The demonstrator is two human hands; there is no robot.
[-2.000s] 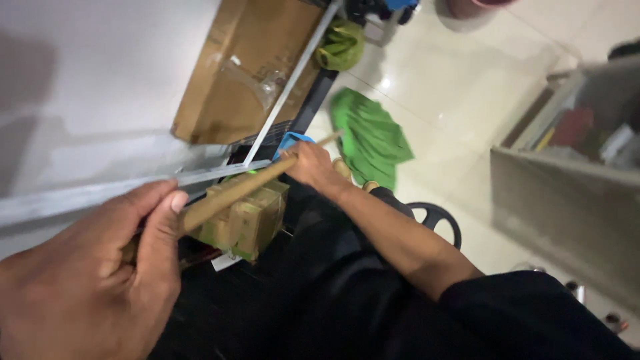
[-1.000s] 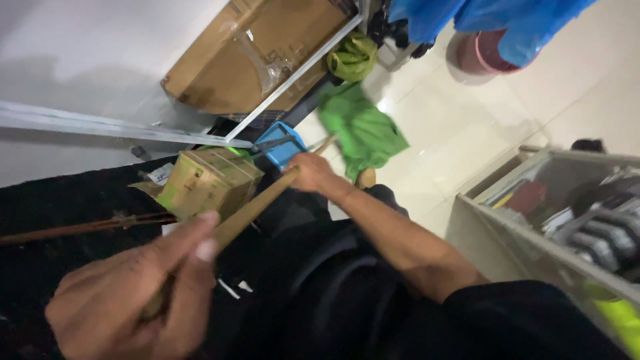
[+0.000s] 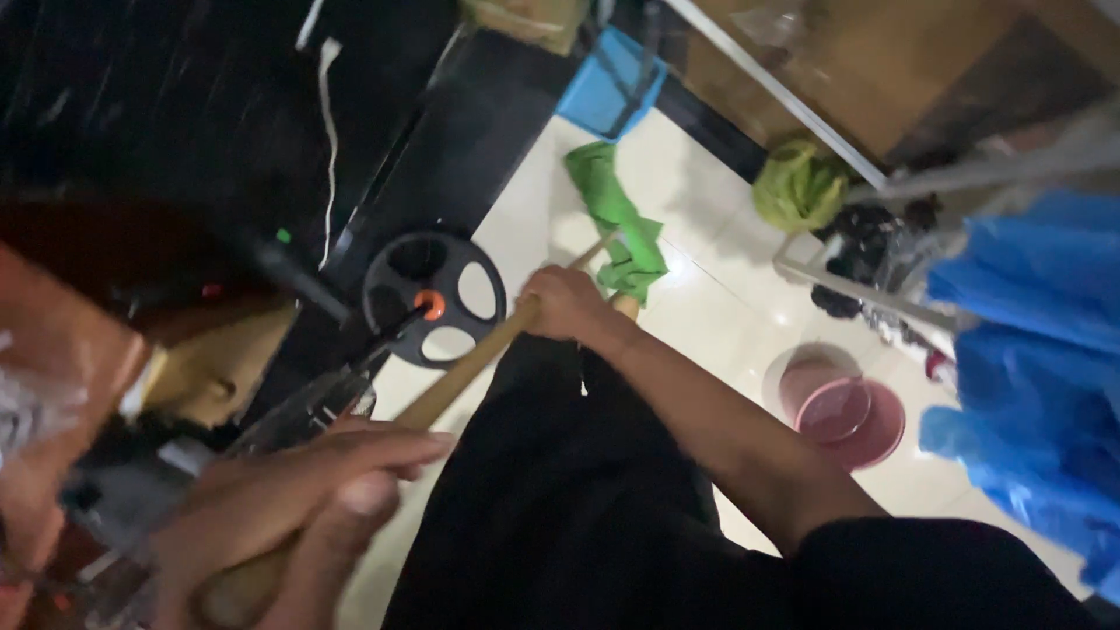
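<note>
A wooden pole (image 3: 468, 372) runs from the lower left toward a green cloth (image 3: 619, 219) on the tiled floor. My left hand (image 3: 306, 512), blurred and close to the camera, grips the pole near its upper end. Farther down, my right hand (image 3: 564, 302) is closed around the same pole. The pole's far end meets the cloth, which lies crumpled and stretched beyond my right hand. How the two are joined cannot be told.
A light blue bin (image 3: 612, 83) stands beyond the cloth. On the left are a black wheel-shaped base (image 3: 435, 299) and a dark surface with a white cable (image 3: 329, 149). To the right are a yellow-green bag (image 3: 801, 185), a pink bucket (image 3: 850, 420) and blue plastic sheeting (image 3: 1037, 376).
The view has turned strongly, bringing the black base and the whole pink bucket into sight. Both hands have kept hold of the pole. The green cloth has gone from spread out to a longer, narrower shape.
</note>
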